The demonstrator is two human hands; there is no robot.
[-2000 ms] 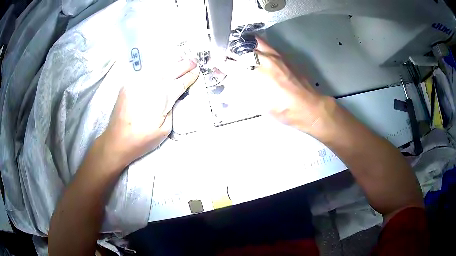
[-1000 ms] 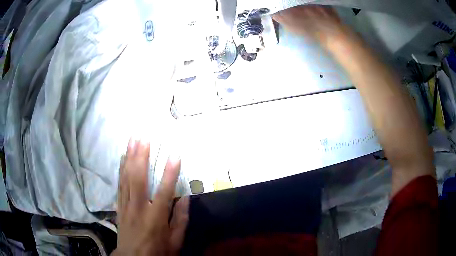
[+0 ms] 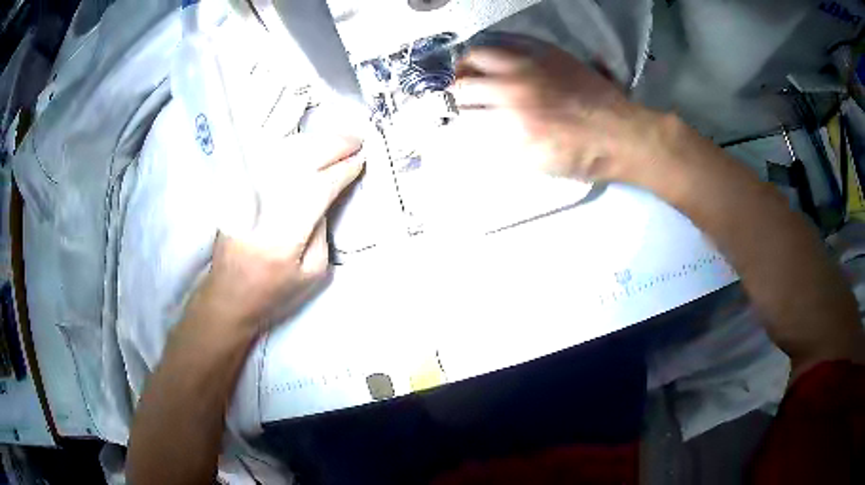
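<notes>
The pale garment (image 3: 156, 218) lies in large folds at the left, and pale cloth (image 3: 621, 43) also shows behind my right hand. My left hand (image 3: 280, 218) lies on the garment left of the needle area, with fingers bent. Lamp glare hides whether it grips cloth. My right hand (image 3: 560, 109) is blurred, with its fingers curled together on the cloth just right of the dark looped metal attachment (image 3: 427, 71). The presser foot (image 3: 381, 102) is between the hands. Glare hides the exact seam position.
The white machine head (image 3: 379, 24) is above the work. The white table (image 3: 493, 294) has printed ruler marks and a curved front edge. A cluttered holder with a yellow item (image 3: 855, 170) is at the right edge. Loose pale cloth (image 3: 721, 384) hangs below the table at the lower right.
My left hand moved from the front edge back up beside the needle. My right hand came left and down to the attachment, with cloth now around it. The garment folds shifted.
</notes>
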